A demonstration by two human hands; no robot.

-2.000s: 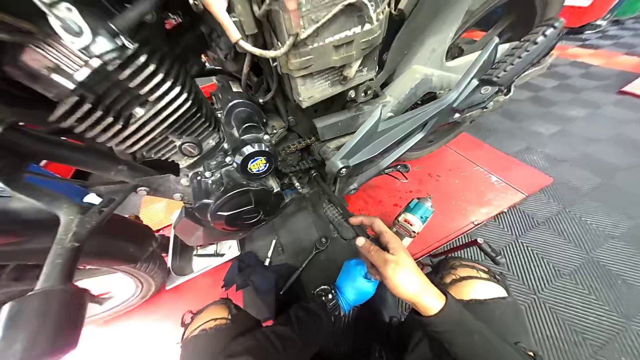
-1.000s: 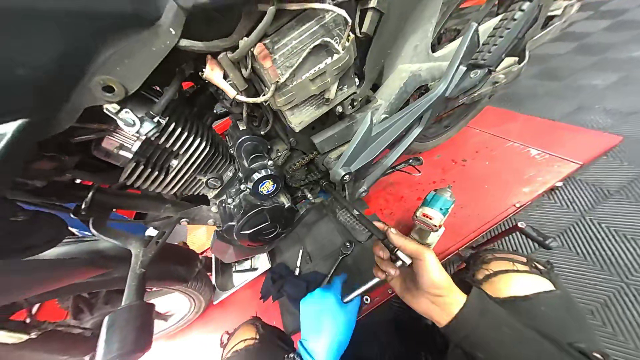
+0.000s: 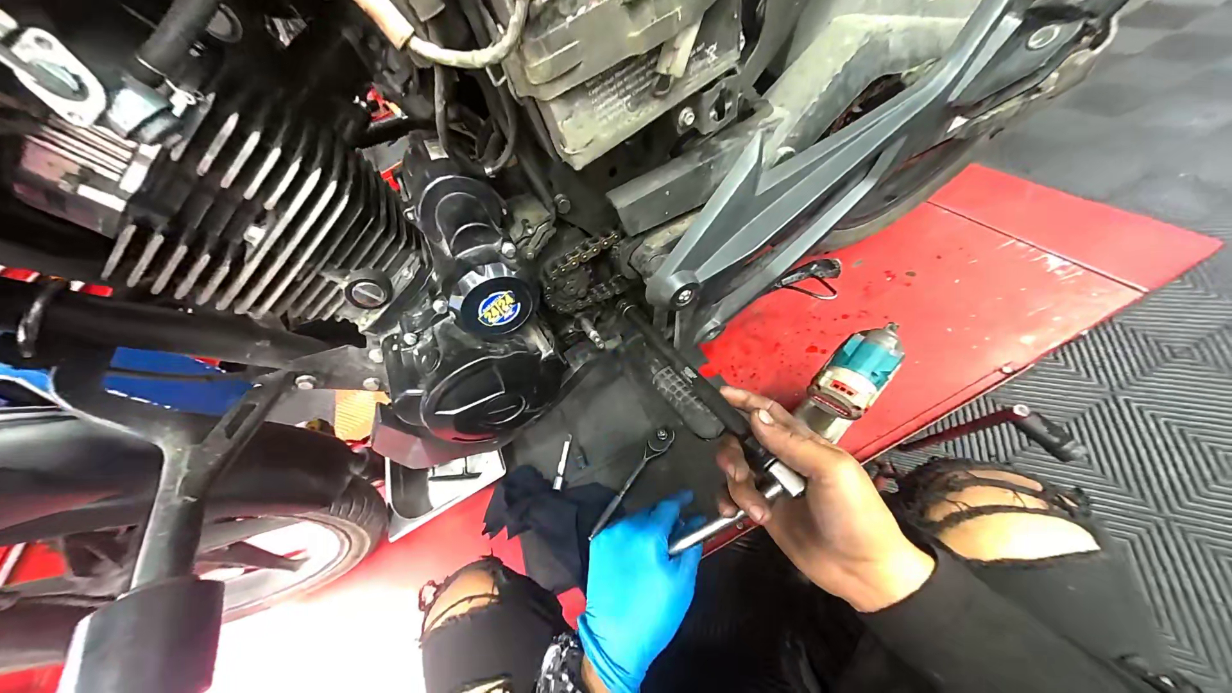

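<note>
My left hand (image 3: 640, 587), in a blue glove, grips a metal handle bar (image 3: 712, 531) below the motorcycle engine. The bare right hand (image 3: 818, 491) has its fingers around a black shaft (image 3: 746, 419) with a silver end, where the bar meets it. That shaft runs up toward the footrest bracket (image 3: 741, 241), beside the chain (image 3: 582, 255); its far tip is hard to make out. Left of the chain is the black engine cover (image 3: 491, 390). A ratchet wrench (image 3: 630, 481) lies on the black mat (image 3: 616, 404), near a small silver tool (image 3: 563, 462).
A teal cordless impact wrench (image 3: 861, 371) rests on the red platform (image 3: 1020, 260), right of my hands. A dark cloth (image 3: 549, 520) and a metal tray (image 3: 443, 491) lie at the lower left. A pedal lever (image 3: 982, 428) is by my right knee.
Two seconds ago my hands held no visible bar or shaft; now both are on the tool. Since one second ago, the gloved hand still grips the bar.
</note>
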